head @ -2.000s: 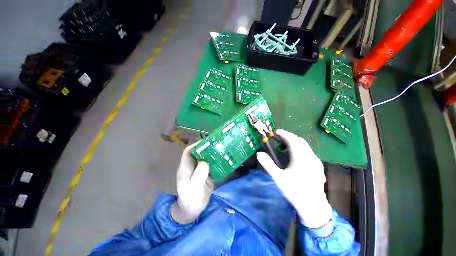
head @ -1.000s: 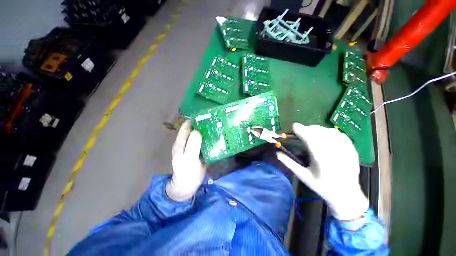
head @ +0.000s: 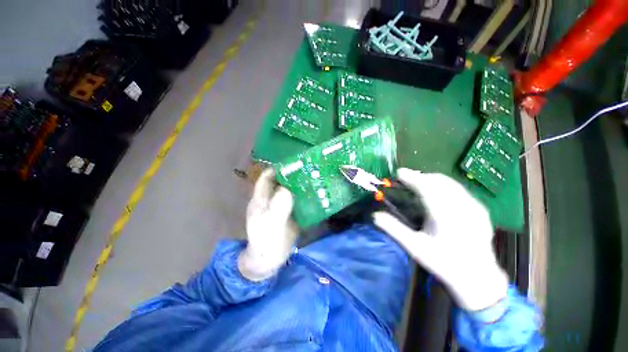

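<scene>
My left hand (head: 267, 227), in a white glove, grips the left end of a green circuit board (head: 330, 172), held tilted above the near edge of the green mat. The board's right end is blurred. My right hand (head: 451, 230), also gloved, holds cutters (head: 365, 180) with shiny jaws, orange spots near the pivot and dark handles. The jaws are over the middle of the board; whether they touch it I cannot tell.
Several other boards (head: 356, 101) lie on the green mat (head: 427, 130), left and right. A black parts box (head: 406, 69) with pale blue-green strips stands at the far edge. A red wrapped post (head: 575, 55) and conveyor (head: 585, 206) are at right, black bins (head: 103, 89) at left.
The held board has turned, first flatter and now tilted up to the right again. The cutters' jaws have moved from its right end towards its middle, and my right hand has moved right.
</scene>
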